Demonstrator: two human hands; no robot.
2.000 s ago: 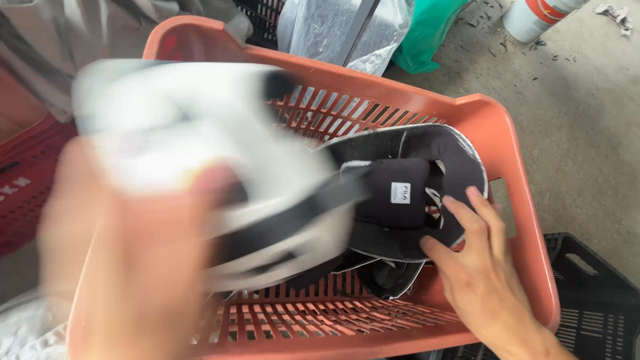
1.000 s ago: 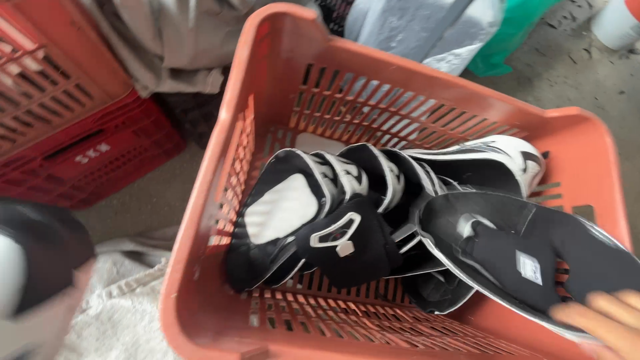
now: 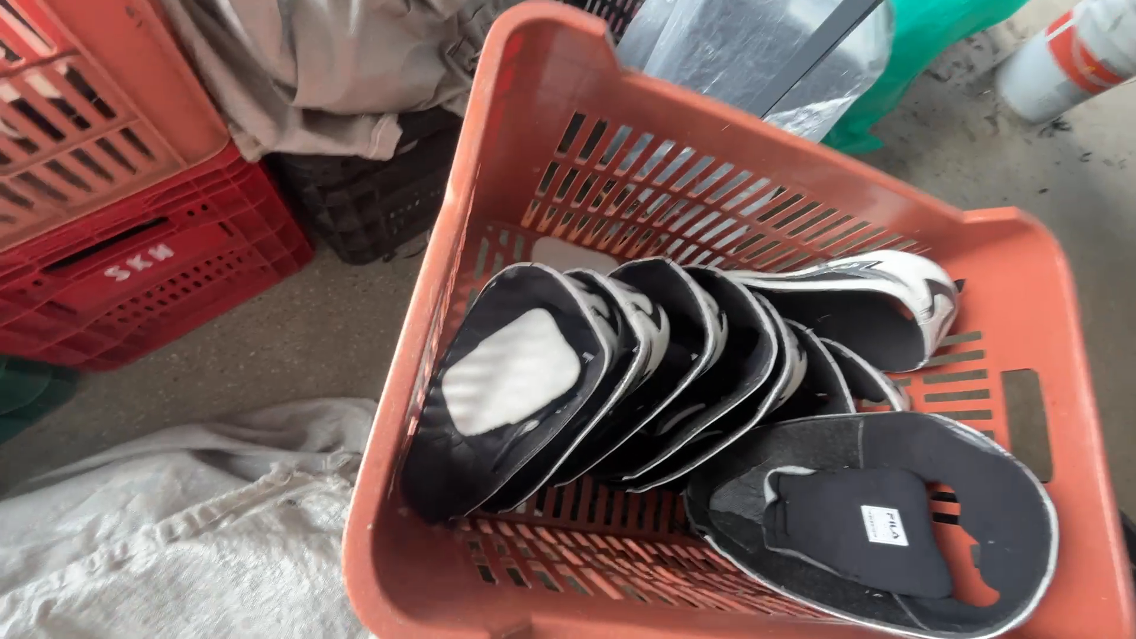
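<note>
Neither of my hands shows in the head view now. An orange plastic crate (image 3: 1021,257) fills the middle and right of the view. Inside it, several black and white shoe uppers (image 3: 639,382) stand nested in a leaning row; the leftmost has a pale patch (image 3: 512,371) on its black lining. A white and black shoe upper (image 3: 927,297) lies on its side behind the row's right end. Nearest the front right, another black shoe upper (image 3: 1012,497) rests with its opening upward, its tongue (image 3: 843,524) bearing a small white Fila label.
A red crate (image 3: 177,275) sits under an orange one (image 3: 133,115) at the left. Grey cloth (image 3: 346,71) hangs over a dark crate (image 3: 355,195). Pale fabric (image 3: 222,532) lies at the lower left. Clear plastic (image 3: 710,53), a green bag (image 3: 923,62) and a white-and-red container (image 3: 1065,62) are behind.
Both hands have left the view; the left one earlier held up a blurred white and black piece. The view has shifted left, and the row of uppers shows uncovered.
</note>
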